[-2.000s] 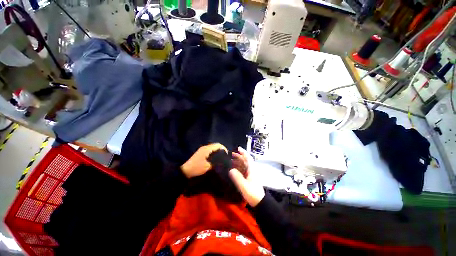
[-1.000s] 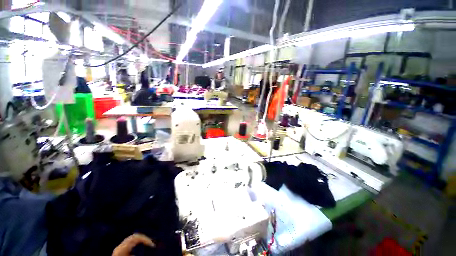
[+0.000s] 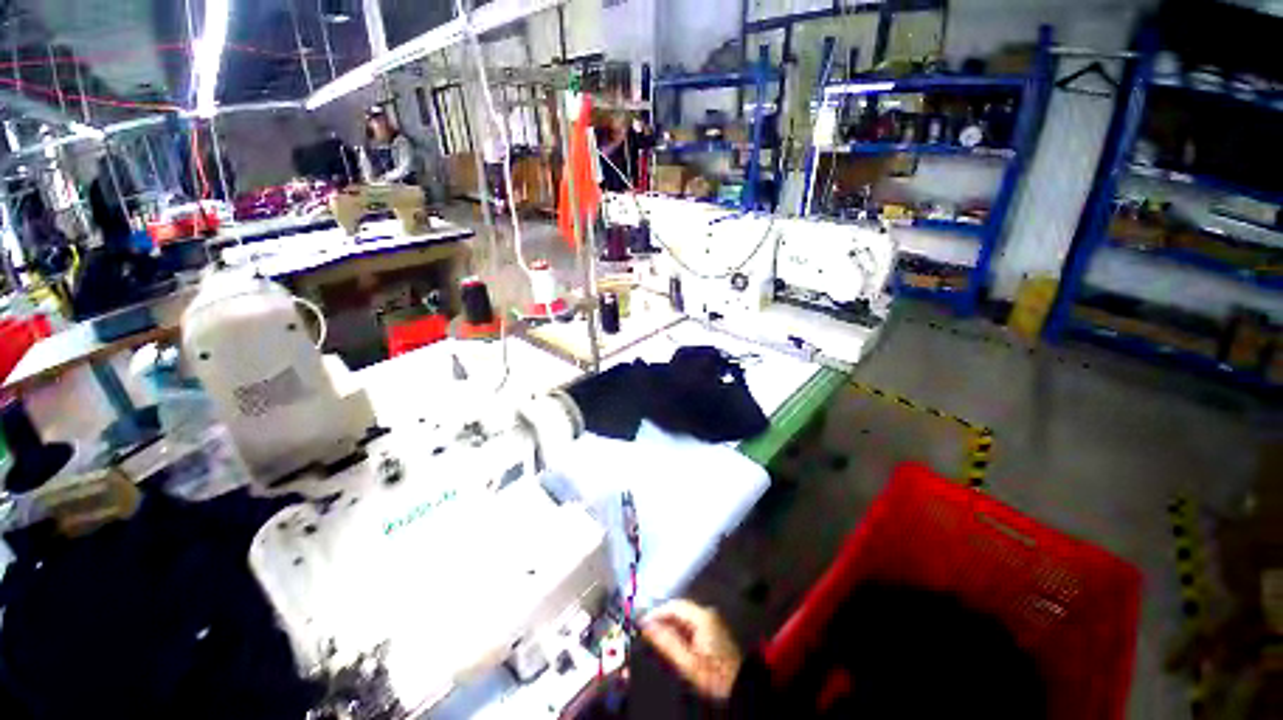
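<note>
The white industrial sewing machine (image 3: pixel 450 549) with green lettering stands in front of me, lower left of centre. A black garment (image 3: pixel 141 605) lies heaped at its left, cut off by the picture's edge. My right hand (image 3: pixel 697 647) is small and blurred at the bottom, just right of the coloured looper threads (image 3: pixel 629 563). Dark cloth or shadow lies under its fingers, and I cannot tell if it holds anything. My left hand is not in view. A smaller black piece (image 3: pixel 683 394) lies on the table right of the machine.
A red plastic crate (image 3: pixel 1098 591) with black cloth inside stands at lower right. A beige vented housing (image 3: pixel 260 380) rises behind the machine. Thread cones (image 3: pixel 476 303) stand behind. Another white machine (image 3: pixel 830 267) and blue shelving (image 3: pixel 1016 155) are farther back. A person (image 3: pixel 387 152) is in the distance.
The view has swung up, then right and down; the right crate now shows. Two seconds ago both hands held dark cloth left of the needle area; now only one hand shows, right of the machine.
</note>
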